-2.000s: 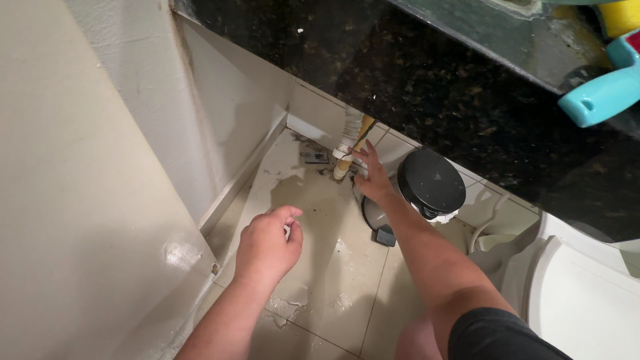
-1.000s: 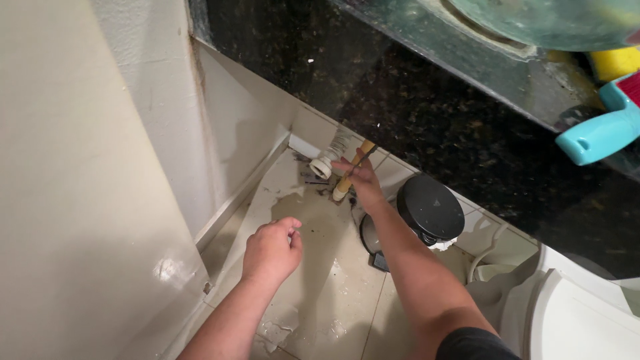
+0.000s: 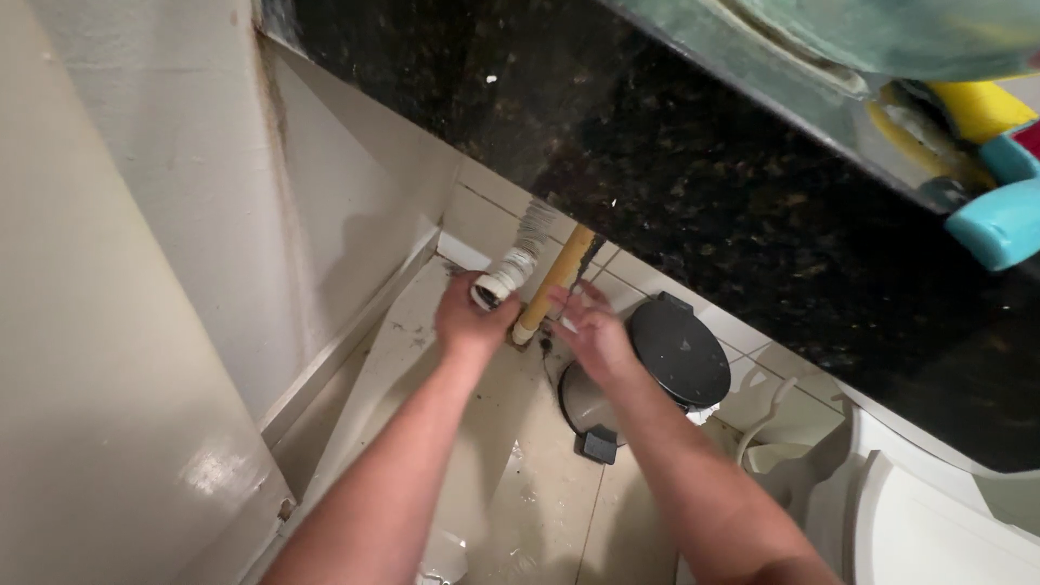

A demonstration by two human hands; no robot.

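Observation:
Under the countertop, my left hand (image 3: 473, 321) grips the open lower end of a white corrugated drain hose (image 3: 520, 258), whose mouth faces up toward me. Just right of the hose stands a yellowish pipe (image 3: 555, 280), slanting down to a pale collar at the floor. My right hand (image 3: 593, 325) is beside that pipe, blurred, its fingers spread near a thin dark strand that hangs along the pipe. Whether the fingers touch the strand or the pipe cannot be told. The hose's upper end is hidden by the countertop.
A black granite countertop (image 3: 650, 171) overhangs the work, with a glass basin (image 3: 918, 41) and a turquoise-handled brush (image 3: 995, 223) on it. A pedal bin with a black lid (image 3: 681, 351) stands right of my right hand. A white toilet (image 3: 934, 520) is at lower right. The floor (image 3: 520, 504) looks wet.
My left hand has moved up and right from above the floor and taken hold of the hose end. My right hand, earlier at the hose and pipe, is now right of the pipe.

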